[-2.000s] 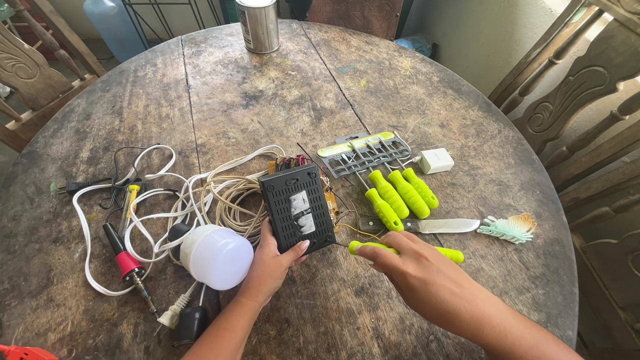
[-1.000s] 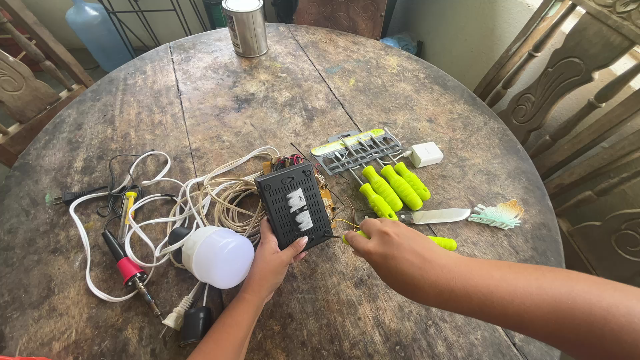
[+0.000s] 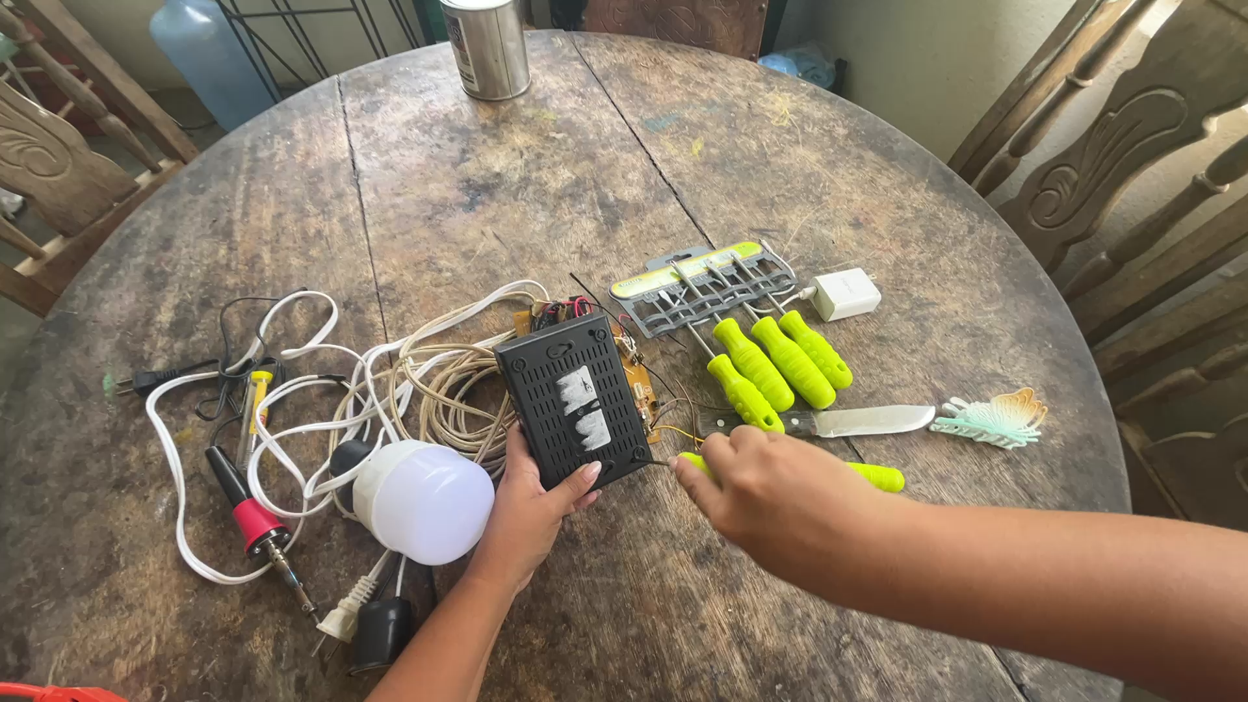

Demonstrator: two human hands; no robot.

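My left hand (image 3: 534,507) grips the lower edge of a black vented plastic case (image 3: 546,390), which is held tilted with its slotted face up. My right hand (image 3: 760,497) is closed around a green-handled screwdriver (image 3: 879,477), its shaft reaching the case's lower right corner. Beside and partly behind the case lie a brown circuit board (image 3: 636,378) and thin wires. Several more green-handled screwdrivers (image 3: 792,361) rest at a grey plastic holder (image 3: 702,289). Just beyond my right hand lies a knife (image 3: 873,420), its dark handle partly beneath a screwdriver handle.
Left of the case are a white LED bulb (image 3: 425,501), coiled cable (image 3: 458,395), a soldering iron (image 3: 255,517), a yellow-handled tool (image 3: 257,395) and a two-pin plug (image 3: 343,612). A white charger (image 3: 845,294), a hair claw clip (image 3: 990,419) and a metal can (image 3: 487,49) stand or lie farther out.
Both hands keep their holds on the case and screwdriver. The screwdriver's shaft now shows at the case's corner. No other object has plainly moved.
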